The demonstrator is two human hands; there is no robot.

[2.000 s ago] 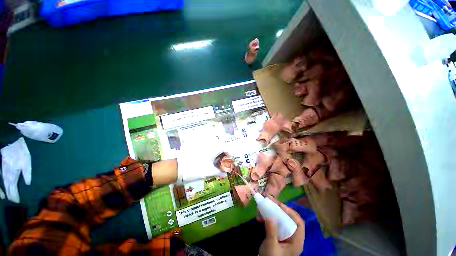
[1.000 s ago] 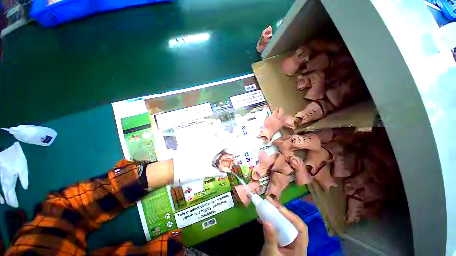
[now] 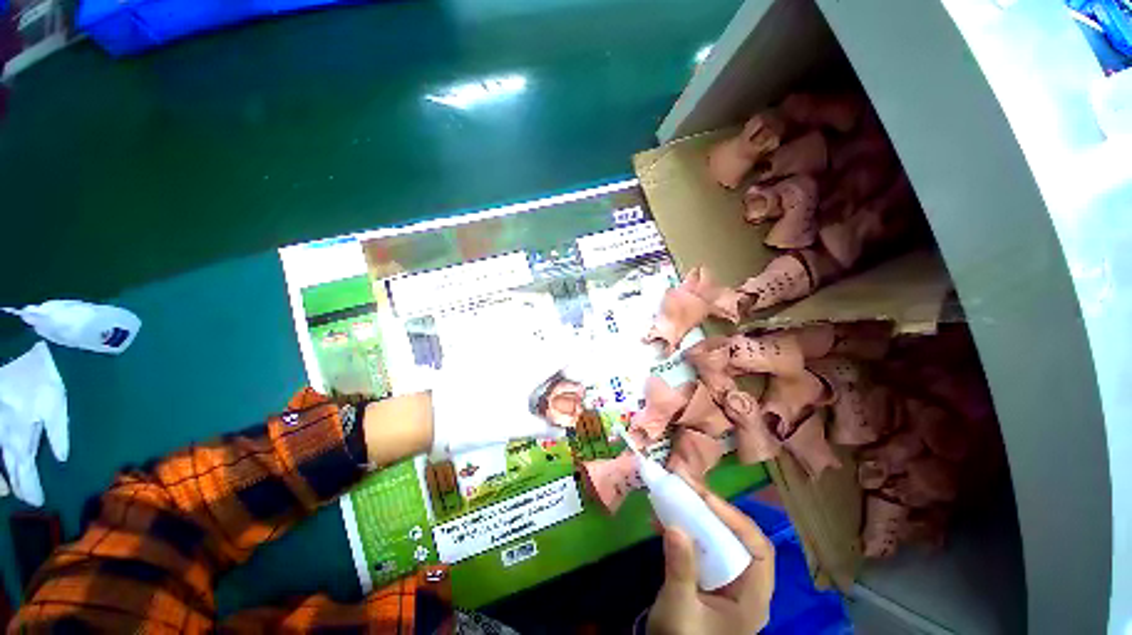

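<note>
My left hand [image 3: 494, 399], in a white glove washed out by glare, holds a pink hollow toy part [image 3: 566, 403] over the printed sheet [image 3: 509, 541]. The part's open end faces right. My right hand [image 3: 724, 583] is bare and holds the white squeeze bottle [image 3: 696, 531], its nozzle pointing up and left. The nozzle tip is a little right of the part, apart from it. Several more pink parts [image 3: 667, 406] lie heaped on the sheet's right side.
A cardboard box [image 3: 695, 230] full of pink parts stands inside the grey housing [image 3: 993, 248] at right. A spare bottle [image 3: 85, 325] and an empty white glove [image 3: 31, 416] lie at left. A blue bin [image 3: 161, 25] is at the top left of the green surface [image 3: 248, 149].
The nozzle was at the held part's open end and has drawn back to the right with my right hand. The view has shifted; the lone part near the housing's top corner is out of sight.
</note>
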